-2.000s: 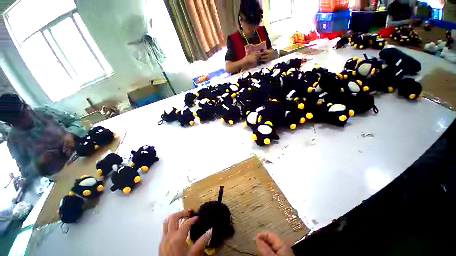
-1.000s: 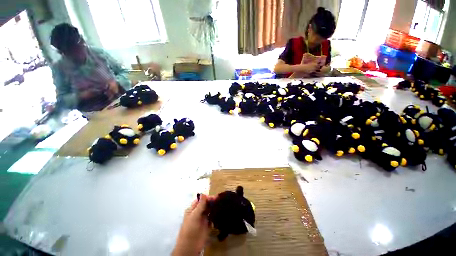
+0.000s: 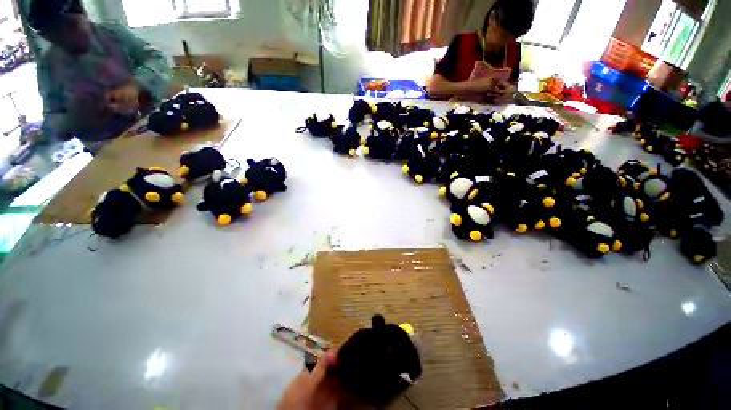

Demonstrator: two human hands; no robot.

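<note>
My left hand is at the bottom edge, partly cut off, with its fingers against the left side of a black plush penguin. The toy's black back faces up, with a black nub on top, a yellow bit at its upper right and a small white tag at its lower right. It is over the cardboard mat. A thin dark line, perhaps thread, shows below the toy. Silvery thread snips lie at the mat's left edge, their near end by my left fingertips. My right hand is out of view.
A large penguin pile spreads across the table's middle and right. A smaller penguin group lies at the left, partly on another cardboard sheet. Two people sit across the table, at the left and at the back. Crates stand at the back right.
The view has swung right and tilted down. My right hand, seen two seconds ago beside the toy, is gone from view. The snips now show. My left hand still holds the toy.
</note>
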